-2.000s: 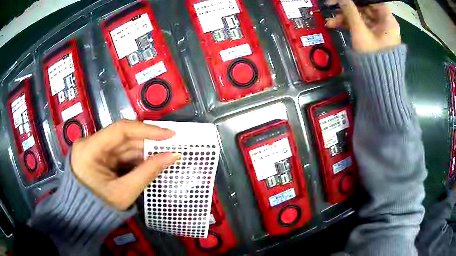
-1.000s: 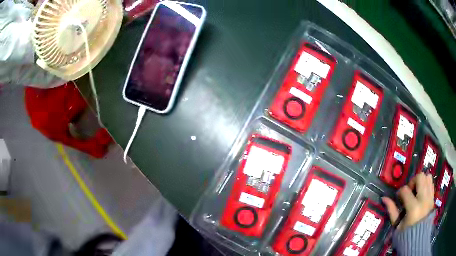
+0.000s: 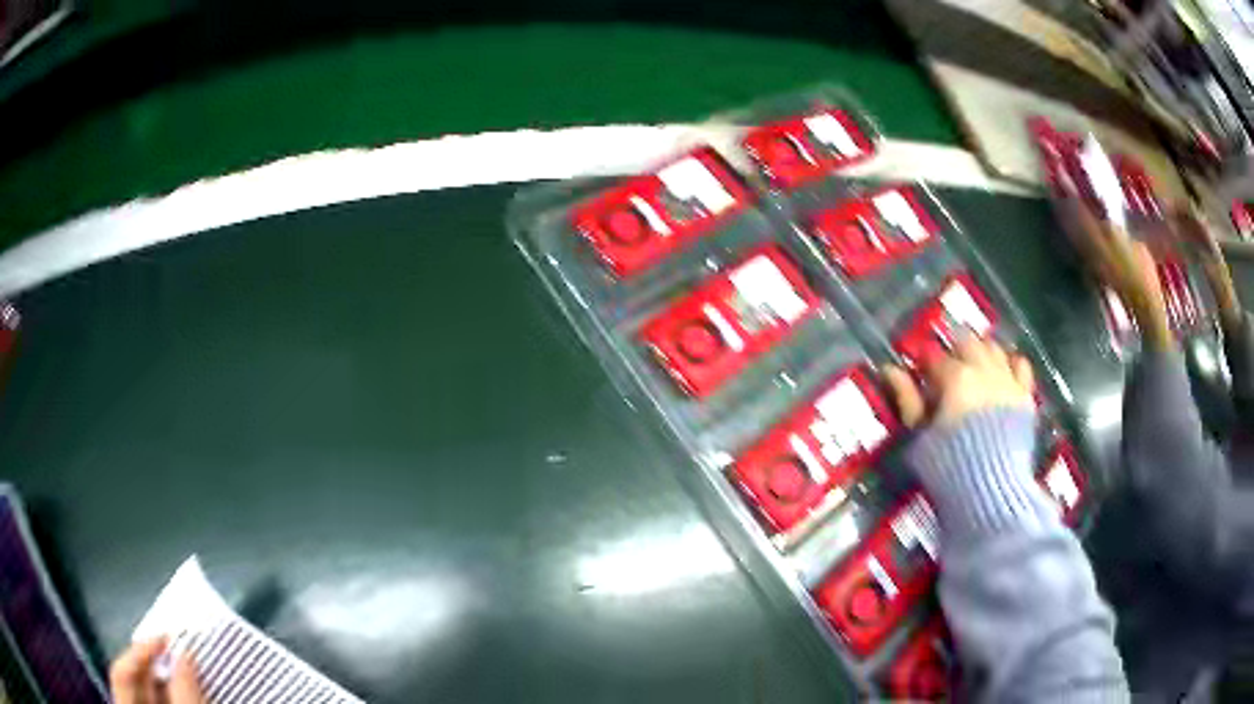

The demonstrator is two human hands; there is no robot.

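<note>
My left hand (image 3: pixel 158 674), cut off by the bottom edge, holds the white dot sticker sheet (image 3: pixel 248 653) at lower left. The clear blister tray (image 3: pixel 605 337) lies tilted across the centre right, with several red feature phones (image 3: pixel 729 321) in its pockets, backs open. White labels and dark rings show on them. My right hand (image 3: pixel 970 378) is over the tray's right part, with its fingers at a red phone (image 3: pixel 949 319) and partly covering it. No tweezers can be made out; blur and the hand hide what its fingers hold.
The dark-green table (image 3: pixel 358 371) has a pale curved border (image 3: pixel 399 162). The edge of a dark smartphone (image 3: pixel 41 591) shows at lower left. At upper right, another person's hand (image 3: pixel 1135 282) and grey sleeves are near more red phones (image 3: pixel 1176 296).
The view has swung, so the tray sits at a different angle and the fan has left the picture. The left hand and sheet show again at lower left. The right hand is still over the tray.
</note>
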